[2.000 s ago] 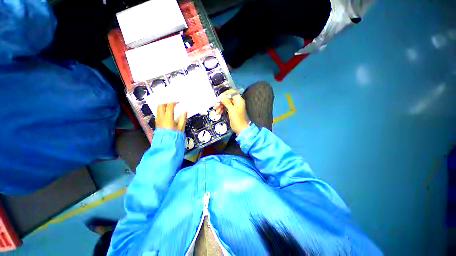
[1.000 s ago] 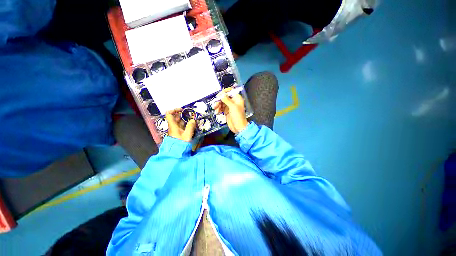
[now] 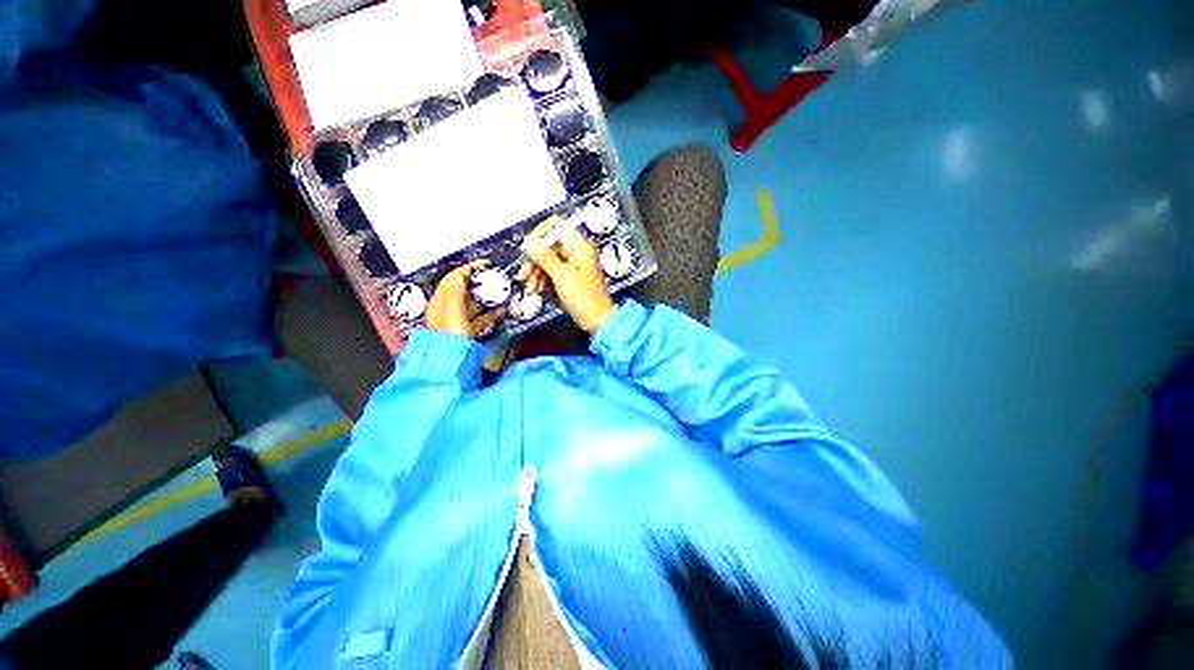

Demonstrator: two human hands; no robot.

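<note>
The clear blister tray (image 3: 631,262) lies over my lap with rows of black round components (image 3: 585,169). A blank white sheet (image 3: 458,181) covers its middle pockets. My left hand (image 3: 457,306) holds a white-faced component (image 3: 490,285) at the tray's near edge. My right hand (image 3: 570,266) is just right of it, fingers bent together around a small whitish thing, too blurred to name. Other white-faced components (image 3: 615,258) sit in the near pockets, at the right and the left.
A second white sheet (image 3: 385,63) and the edge of a white block lie beyond the tray on the red crate (image 3: 272,66). A person in blue (image 3: 125,262) is close on the left. A red metal frame (image 3: 773,115) stands on the blue floor at upper right.
The component in my left hand showed dark a second ago and now shows a white face. My right hand has moved left towards it. The tray sits a little higher and further left in view.
</note>
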